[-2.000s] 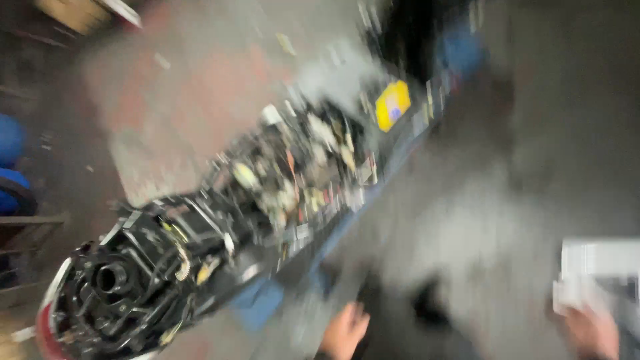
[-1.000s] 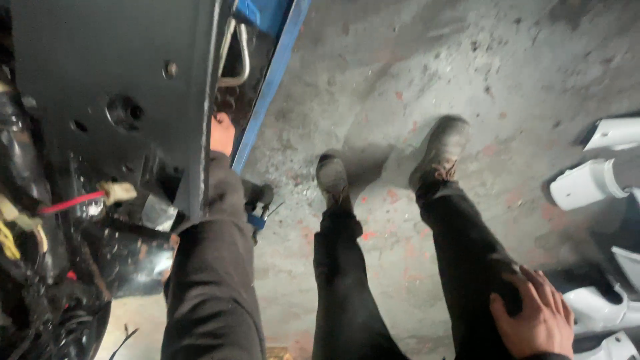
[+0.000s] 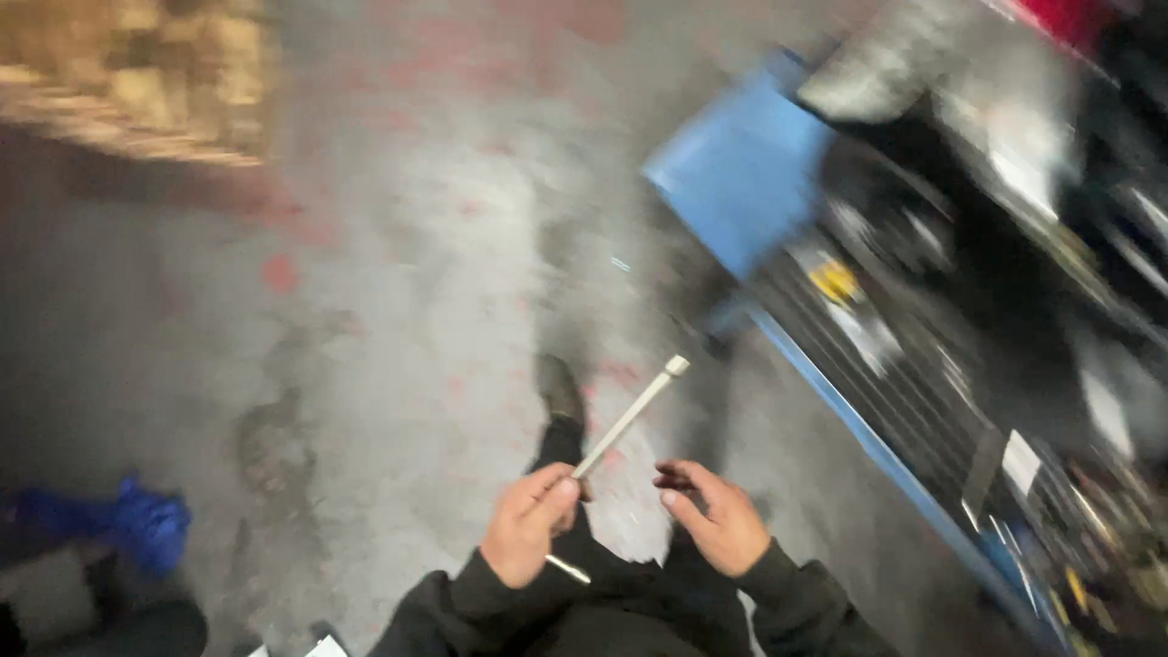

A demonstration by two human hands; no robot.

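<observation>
My left hand (image 3: 531, 520) grips a pale metal rod-shaped tool (image 3: 631, 416), perhaps a socket extension, near its lower part. Its long end slants up to the right and has a thicker tip. A short metal end (image 3: 568, 569) shows below the same hand; whether both are one piece I cannot tell. To the right, my right hand (image 3: 716, 517) is held apart from the tool with its fingers curled but parted, holding nothing. Both hands are in front of my body above the floor.
On the right, a blue lift or stand (image 3: 744, 169) bears a blurred vehicle with exposed parts (image 3: 1022, 301). A cardboard box (image 3: 137, 82) is at the upper left. Blue cloth or gloves (image 3: 151, 525) lie at the lower left. My shoe (image 3: 559, 388) is on the stained concrete floor (image 3: 392, 301).
The view has swung widely. My right hand, earlier over my leg, is now raised in front of me. The metal tool now shows in my left hand, which was earlier beside the vehicle frame.
</observation>
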